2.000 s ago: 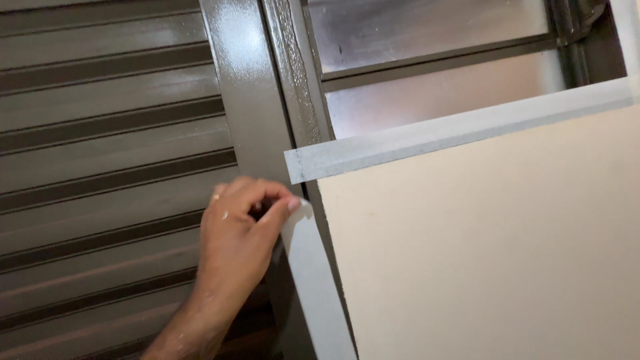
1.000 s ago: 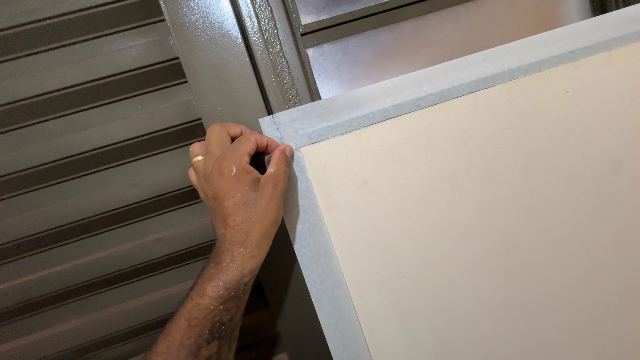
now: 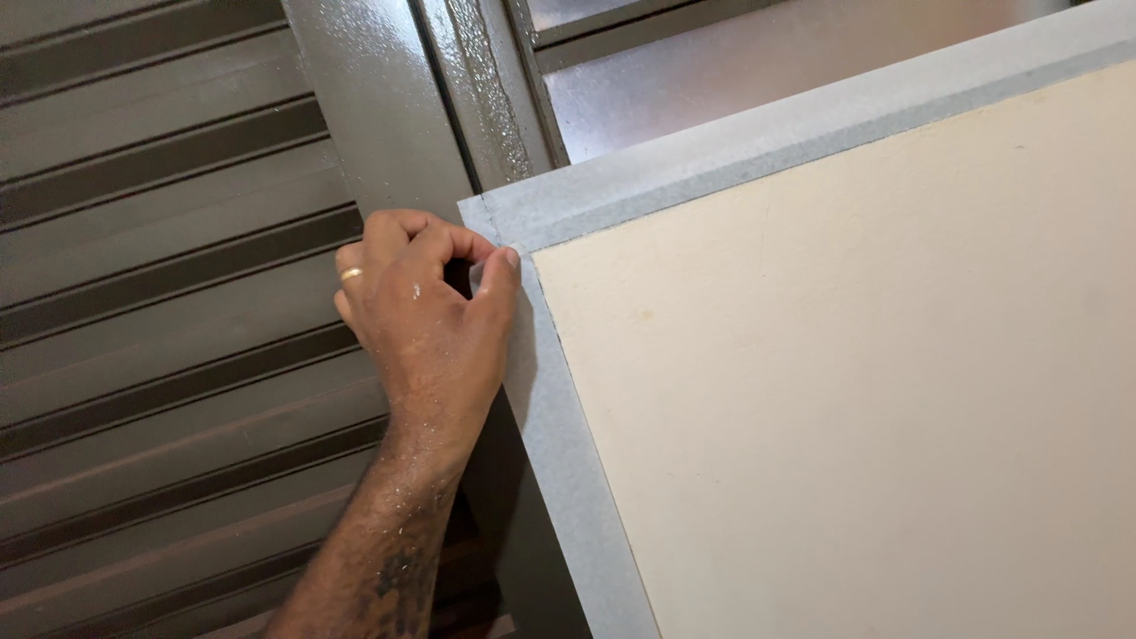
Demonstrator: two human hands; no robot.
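My left hand (image 3: 426,306), with a ring on one finger, pinches the top end of a pale masking tape strip (image 3: 568,470) between thumb and forefinger. That strip runs down along the left edge of a cream-coloured flat panel (image 3: 843,355). Another pale tape strip (image 3: 754,146) lies along the panel's top edge and sticks out past its left corner. The fingertips are at this corner, where the two strips meet. My right hand is not in view.
Brown louvred shutter slats (image 3: 177,311) fill the left side. A glossy brown frame (image 3: 382,115) stands between them and the panel. Behind the panel's top edge are window panes (image 3: 692,80) with dark bars.
The side strip's top end, below the top strip and left of the panel edge two seconds ago, now meets the top strip at the corner. My left hand still pinches it. The view has shifted.
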